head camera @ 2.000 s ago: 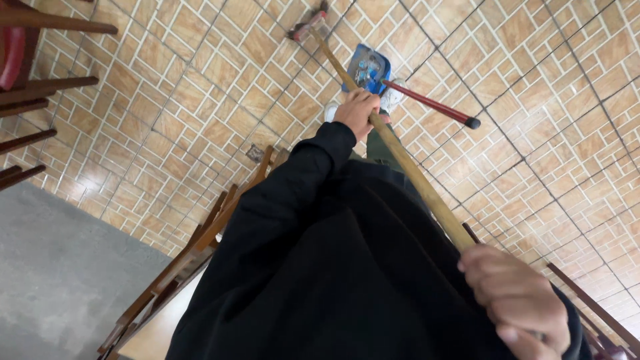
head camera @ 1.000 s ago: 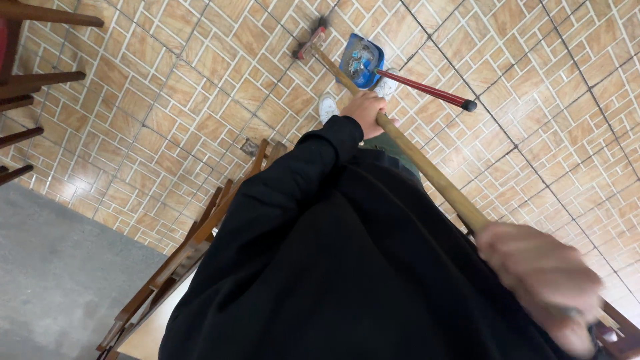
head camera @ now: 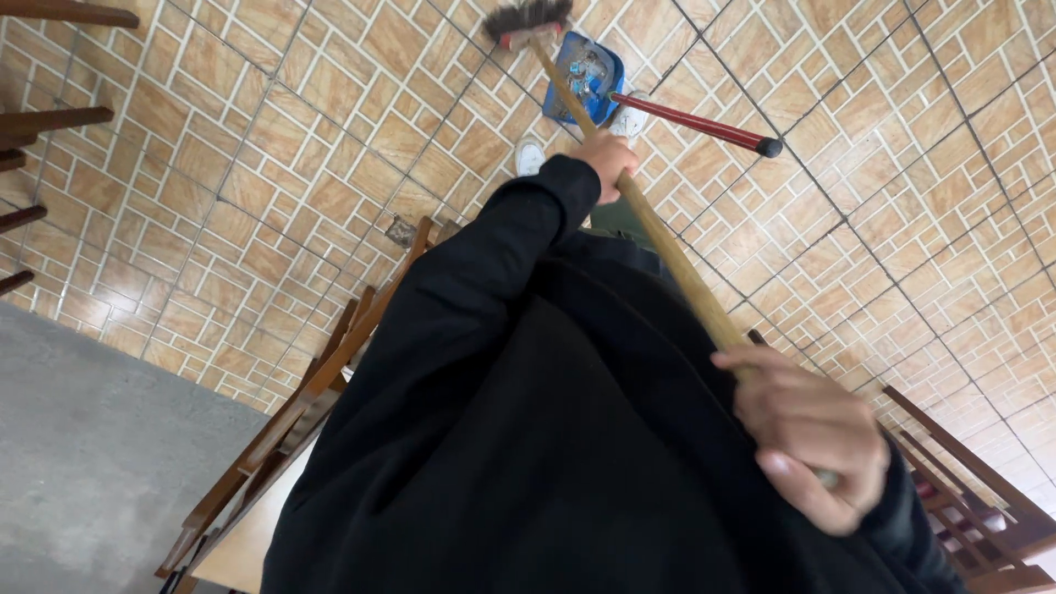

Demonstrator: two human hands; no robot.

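A long wooden broom handle (head camera: 681,264) runs diagonally down the view. My left hand (head camera: 606,163) grips it partway along, and my right hand (head camera: 813,437) is closed around its upper end. At the far end, the broom head (head camera: 528,21) with dark bristles lies just left of a blue dustpan (head camera: 615,74) on the tiled floor. Grey debris and light-blue scraps lie in the pan. The dustpan's red handle (head camera: 697,124) with a black end extends to the right, and neither hand touches it.
White shoes (head camera: 530,157) stand below the pan. A wooden chair (head camera: 330,367) and a pale tabletop (head camera: 256,516) are at lower left. Wooden legs (head camera: 58,121) reach in from the left edge. Another wooden chair (head camera: 961,462) is at lower right. Grey flooring (head camera: 107,454) borders the tiles.
The broom head has shifted relative to the dustpan and now lies closer to its upper left edge. Both hands have kept their hold on the handle.
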